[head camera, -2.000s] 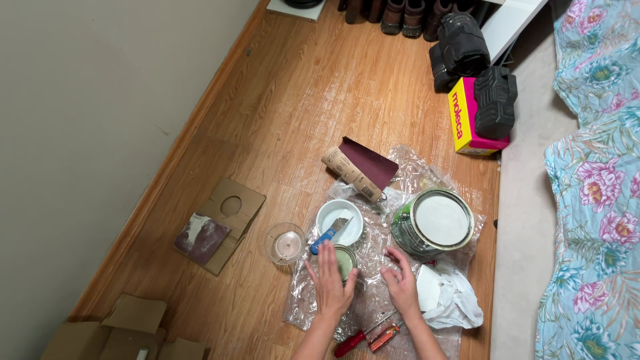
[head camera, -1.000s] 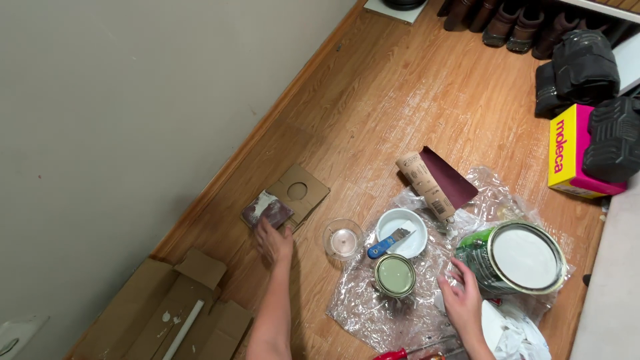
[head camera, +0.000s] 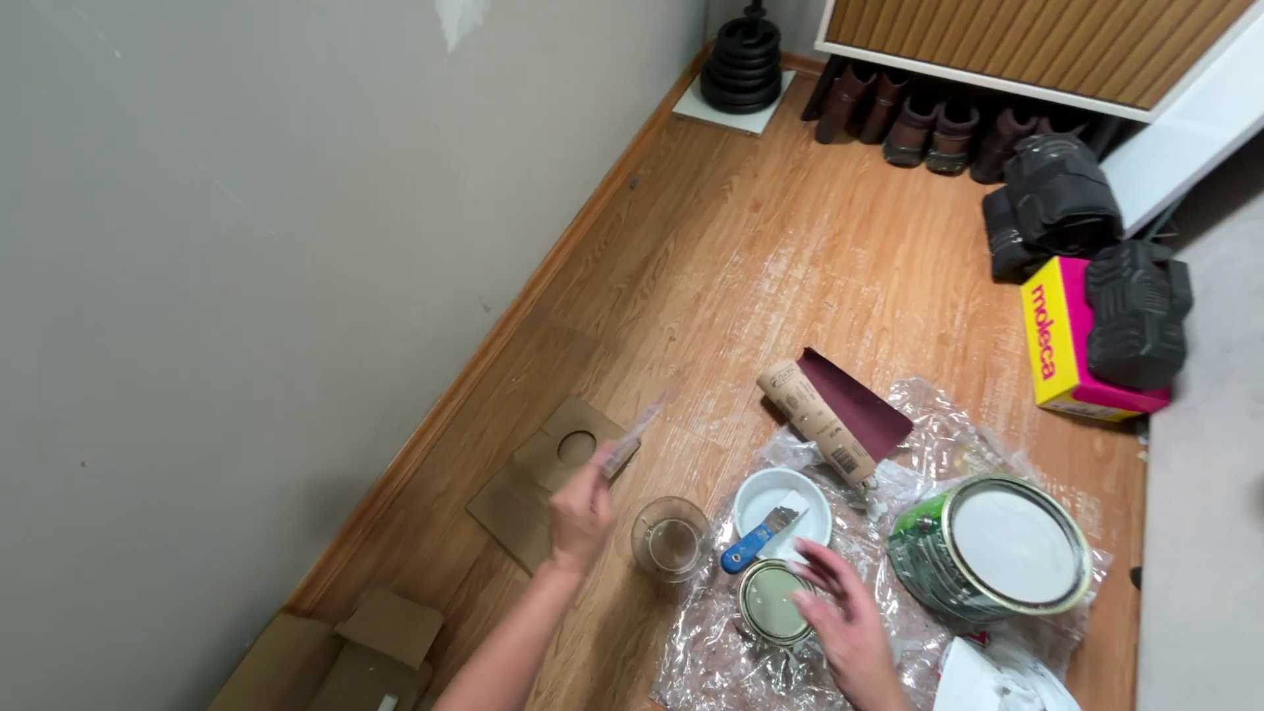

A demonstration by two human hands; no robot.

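Observation:
My left hand (head camera: pixel 583 509) is raised over a flattened cardboard piece (head camera: pixel 523 484) with a round hole, pinching a thin sheet (head camera: pixel 637 432), seen nearly edge-on, that looks like the used sandpaper. My right hand (head camera: pixel 839 617) hangs empty, fingers apart, beside a small tin (head camera: pixel 776 601) with a pale green top. Behind that tin a blue-handled putty knife (head camera: pixel 755 543) lies across a white bowl (head camera: pixel 770 486). A clear glass bowl (head camera: pixel 671 539) stands left of them. A roll of dark red sandpaper (head camera: pixel 820 420) lies behind. The large paint can (head camera: pixel 1017 543) stands on the right.
Crumpled clear plastic sheeting (head camera: pixel 721 642) lies under the cans. White cloth or plastic (head camera: pixel 1002 681) is at the bottom right. Opened cardboard (head camera: pixel 385 632) lies lower left by the wall (head camera: pixel 247 247). Shoes (head camera: pixel 913 128), weight plates (head camera: pixel 741 69) and a pink and yellow box (head camera: pixel 1057 336) stand farther back.
My left hand moved from the small tin to the stained sandpaper on the cardboard, then lifted with a thin sheet; that paper no longer lies there. The view has shifted.

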